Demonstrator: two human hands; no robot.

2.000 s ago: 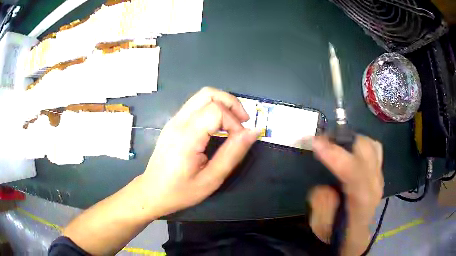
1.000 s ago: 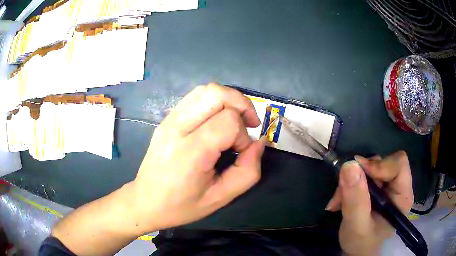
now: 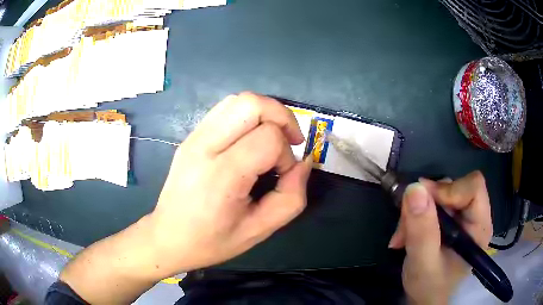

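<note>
A white display module (image 3: 363, 146) lies in a dark thin-rimmed holder (image 3: 400, 146) on the green mat. A blue strip with a gold-orange middle (image 3: 320, 140) crosses it. My left hand (image 3: 238, 179) covers the module's left part, with fingertips pinched beside the strip. Thin solder wire (image 3: 153, 140) runs from behind this hand to the left; its end at the fingertips is hard to make out. My right hand (image 3: 443, 232) grips the black handle of a soldering iron (image 3: 458, 241). The iron's tip is at the strip's right side.
Overlapping rows of white modules with orange tabs (image 3: 89, 152) lie at the left and upper left. A red-and-white tin of shiny silver material (image 3: 491, 104) stands at the right. A black fan with a wire guard (image 3: 500, 24) is at the upper right.
The iron has come down from raised beside the module to the blue strip. Over the last second its tip has stayed there, and the left hand still pinches beside the strip.
</note>
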